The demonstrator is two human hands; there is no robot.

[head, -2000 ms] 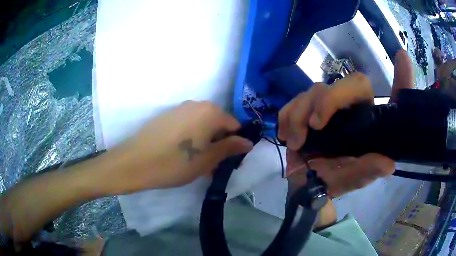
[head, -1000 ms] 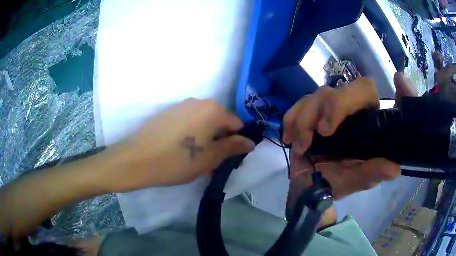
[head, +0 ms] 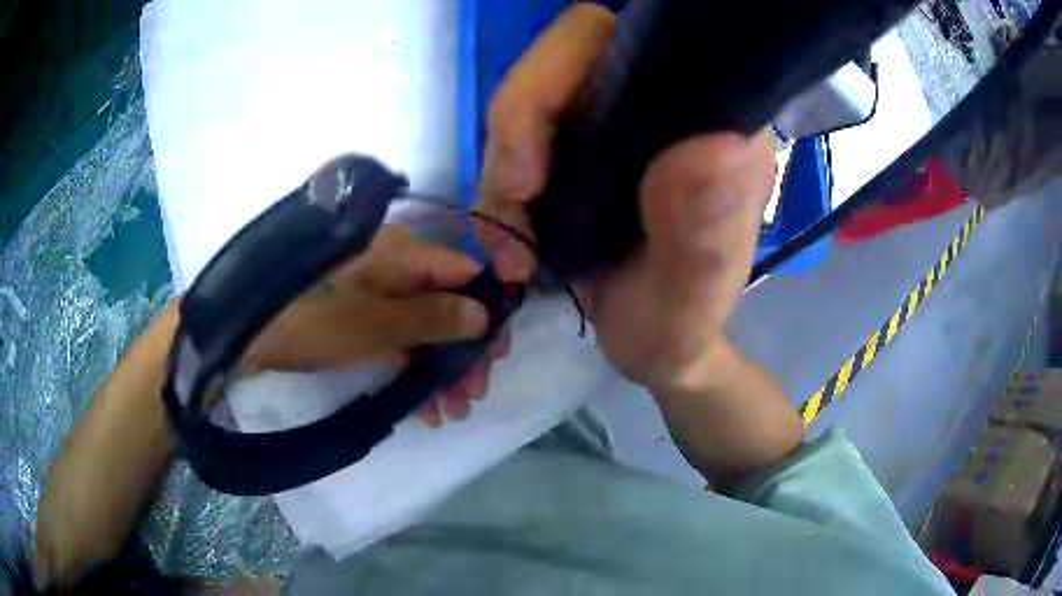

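The black headphone headband (head: 297, 448) is a C-shaped arc at the left of centre, over the white sheet, with its free end joint raised at the top. My left hand (head: 384, 305) pinches its other end joint near the centre. My right hand (head: 687, 250) grips the thick black electric screwdriver (head: 652, 128), which slants down from the upper right. Its lower end meets the headband end by my left fingertips; the tip is hidden. A thin black lead wire (head: 507, 224) runs from the free end joint towards the driver.
The white sheet (head: 303, 82) lies under the hands, with the blue bin (head: 468, 105) beyond it. Clear plastic film (head: 87, 233) covers the left side. A black cable crosses at right. Yellow-black floor tape (head: 891, 314) and cardboard boxes (head: 1002, 477) are at right.
The headband has swung from below the hands to the left, its free end now raised. The driver has tilted from level to steeply slanted with my right hand. The view has shifted.
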